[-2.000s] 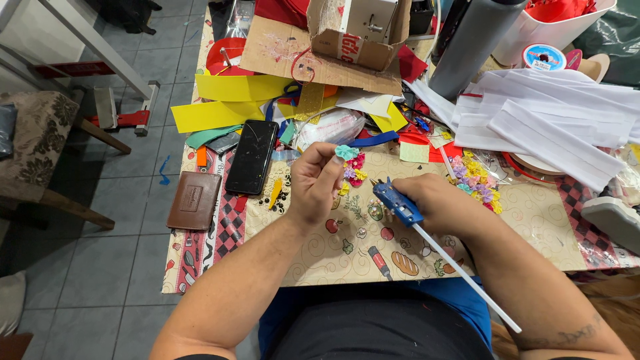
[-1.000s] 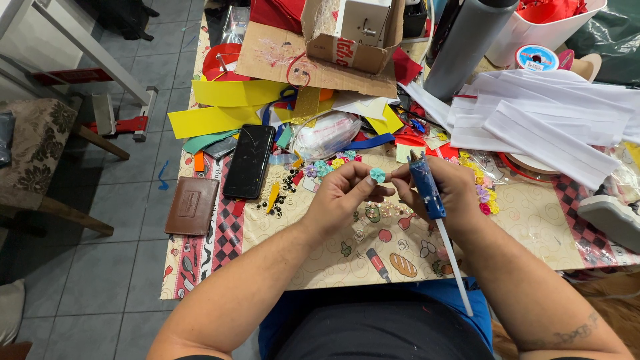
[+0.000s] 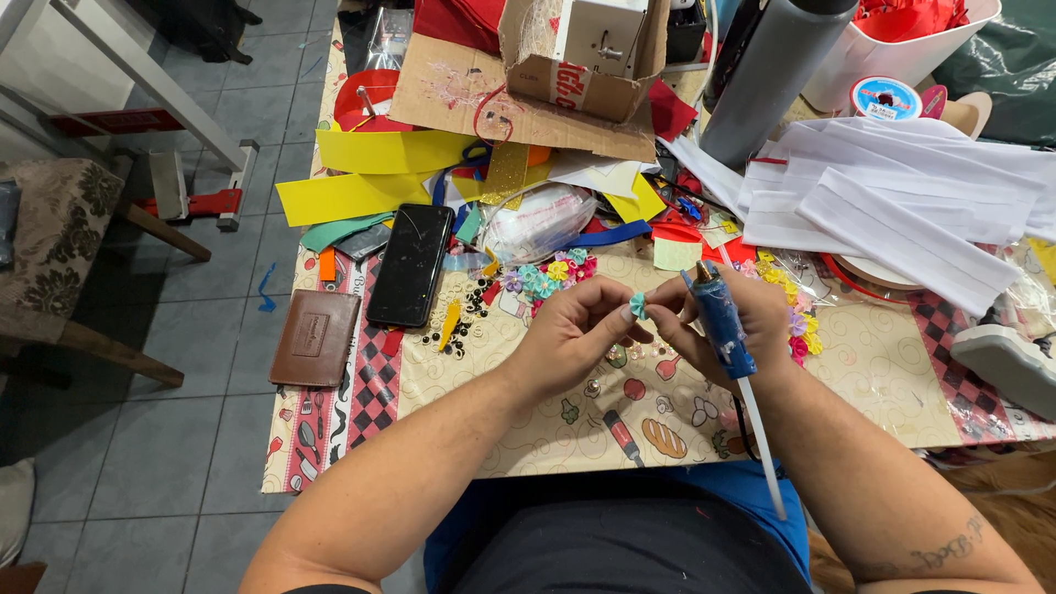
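My left hand [image 3: 573,334] pinches a small turquoise fabric flower [image 3: 638,305] between thumb and fingers, above the patterned tablecloth. Touching the flower from the other side are the fingertips of my right hand [image 3: 742,326]. That hand also holds a blue hot glue gun [image 3: 720,322], its metal nozzle pointing up and a white glue stick [image 3: 763,450] hanging out of its rear end. Behind my left hand lies a cluster of small fabric flowers [image 3: 546,280] in turquoise, purple, yellow and pink. More flowers [image 3: 800,313] lie beside my right hand, partly hidden by it.
At the left are a black phone [image 3: 410,264], a brown leather wallet [image 3: 314,338] and scattered black beads [image 3: 474,301]. Yellow strips [image 3: 355,196], an open cardboard box [image 3: 577,82] and a grey bottle [image 3: 771,74] stand or lie farther back. White fabric strips [image 3: 899,198] cover the right side.
My right hand has moved in to meet the left at the turquoise flower, and the glue gun's nozzle has swung to point up. The flower has come lower with my left hand.
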